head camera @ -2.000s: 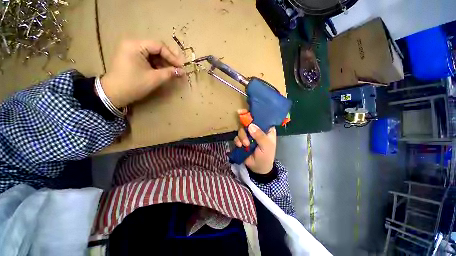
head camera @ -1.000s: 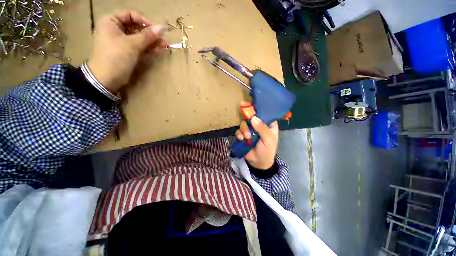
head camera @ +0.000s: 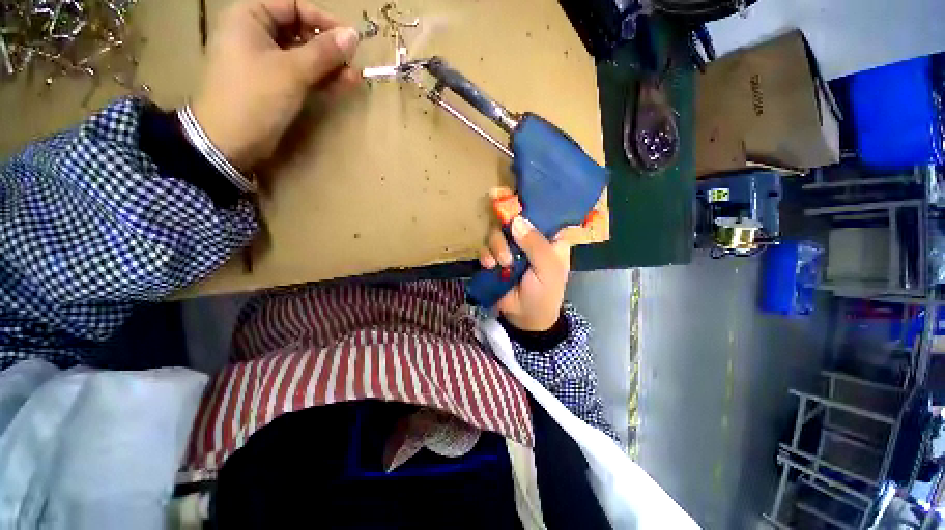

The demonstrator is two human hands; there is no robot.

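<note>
My left hand (head camera: 271, 78) is over the cardboard work sheet (head camera: 352, 197) and pinches a small brass terminal piece (head camera: 398, 47) between thumb and fingers. The piece is thin and branched, with a pale flat strip sticking out to the right of my fingertips. My right hand (head camera: 534, 271) is wrapped around the grip of the dark blue soldering gun (head camera: 557, 171), fingers by its orange trigger. The gun's bent tip is at the terminal piece; whether it touches is too small to tell. The thin solder feed tube runs below the barrel.
A tangled pile of loose terminals (head camera: 62, 31) lies at the far left. On the green bench at the right is a dark oval holder (head camera: 652, 135). Beyond the edge are a cardboard box (head camera: 765, 104), a solder wire reel (head camera: 737, 236), blue bins (head camera: 794, 277) and metal racks.
The gun tip has moved up to the terminal piece, after being apart from it a second ago. My left hand has shifted slightly right with the piece, which has turned.
</note>
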